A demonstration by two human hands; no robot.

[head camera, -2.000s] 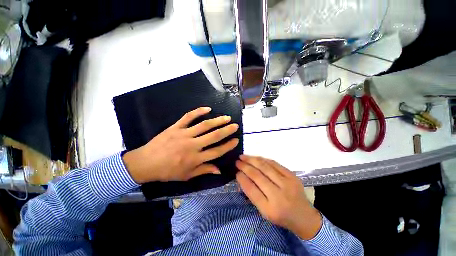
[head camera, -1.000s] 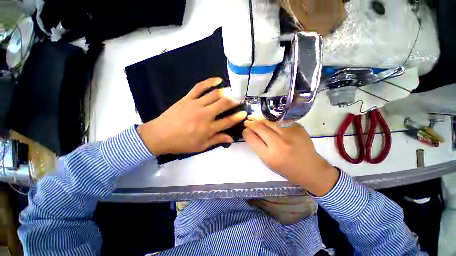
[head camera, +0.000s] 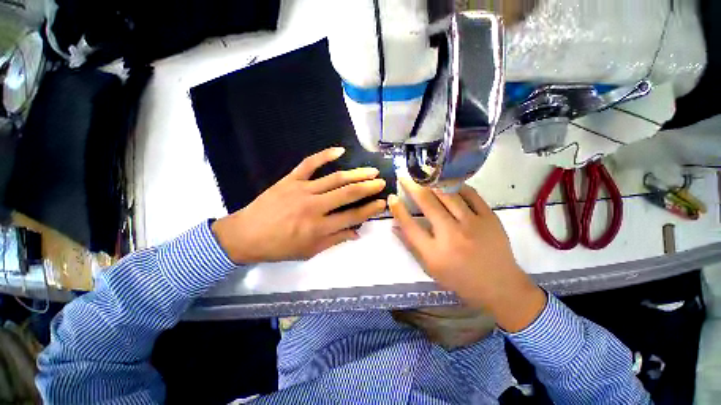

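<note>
A black fabric panel [head camera: 265, 119] lies flat on the white table, its right edge at the needle area of the sewing machine [head camera: 403, 119]. My left hand [head camera: 304, 210] rests palm down on the panel's lower part with fingers spread. My right hand [head camera: 458, 237] is just right of it, fingertips at the panel's right edge by the presser foot area. The shiny curved guard [head camera: 474, 99] stands above my right fingertips. The needle itself cannot be made out.
Red-handled scissors [head camera: 579, 207] lie right of the needle. Small tools [head camera: 674, 196] and a small brown block [head camera: 669, 238] lie farther right. Stacked black pieces [head camera: 59, 150] are at left over tan sheets [head camera: 67, 257]. Dark fabric [head camera: 166, 28] lies at upper left. A measuring strip [head camera: 348, 301] follows the front edge.
Since two seconds ago the panel has moved away from the table's front edge, up to the needle. Both hands moved up with it. Over the last second, my right fingers have spread a little.
</note>
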